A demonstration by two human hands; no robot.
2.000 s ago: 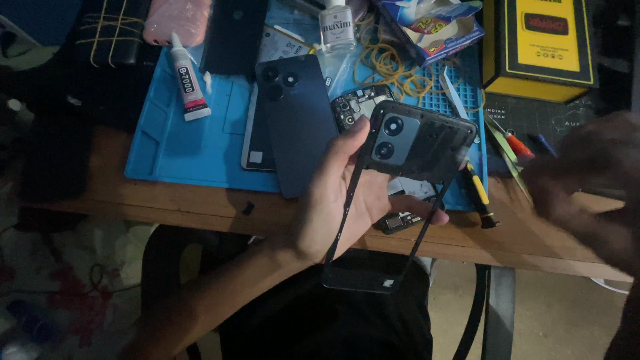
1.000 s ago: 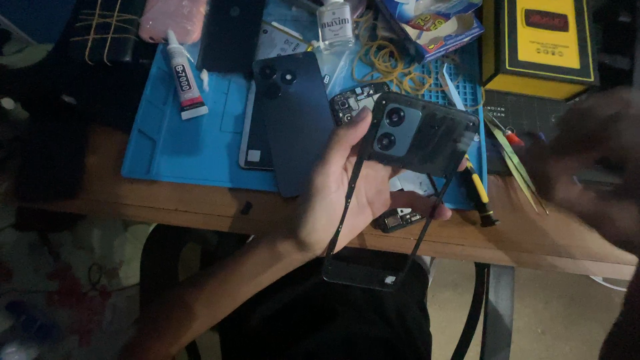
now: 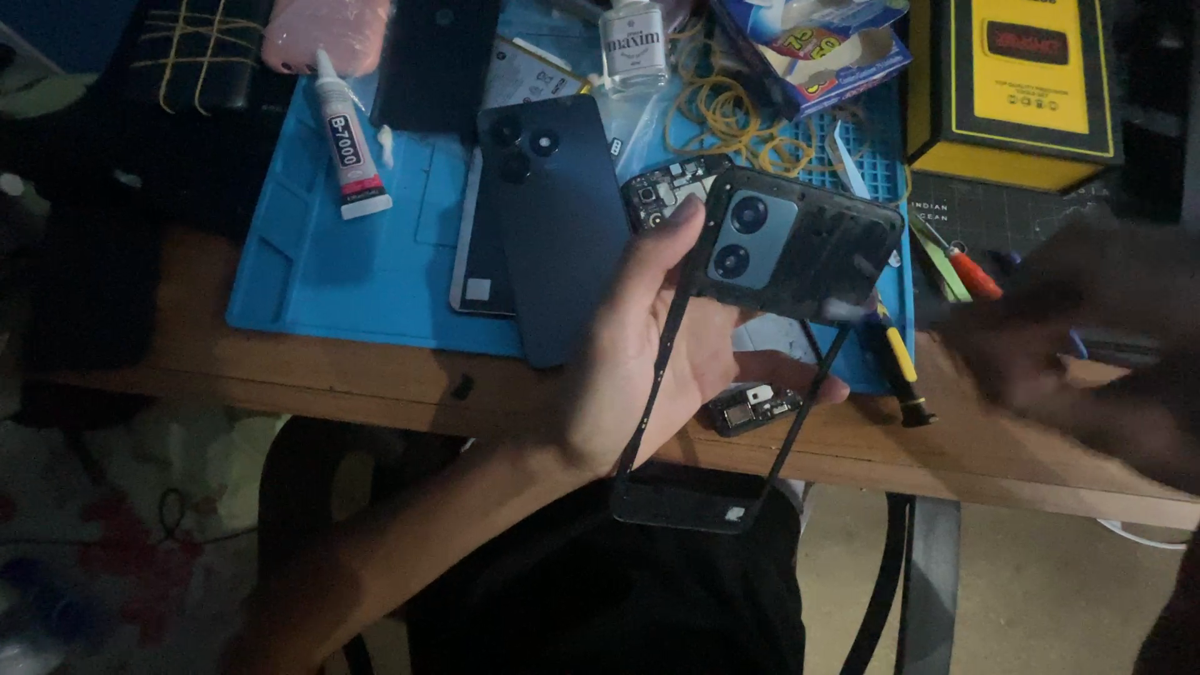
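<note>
My left hand [image 3: 647, 347] grips a black phone mid-frame [image 3: 834, 244] with a two-lens camera panel at its top and an open lower part. Blurred and dark, my right hand [image 3: 1069, 347] hovers at the right over the table edge; whether its fingers hold anything does not show. Behind the frame lie an opened phone with a bare circuit board [image 3: 656, 187] and a small phone board piece [image 3: 750, 411]. A dark blue phone back cover [image 3: 558, 234] rests left of my left hand, partly over another phone part. A yellow-and-black screwdriver [image 3: 898, 361] lies to the right of the frame.
On the blue silicone mat [image 3: 272, 272] lie a glue tube [image 3: 347, 141], a bottle [image 3: 634, 47], rubber bands [image 3: 727, 117] and tweezers [image 3: 847, 164]. A yellow-and-black box [image 3: 1012, 84] stands at the back right. A red-handled tool [image 3: 975, 272] lies near my right hand.
The tweezers seen by my right hand a second ago no longer show there, and the red-handled tool is more visible. My left hand keeps hold of the frame.
</note>
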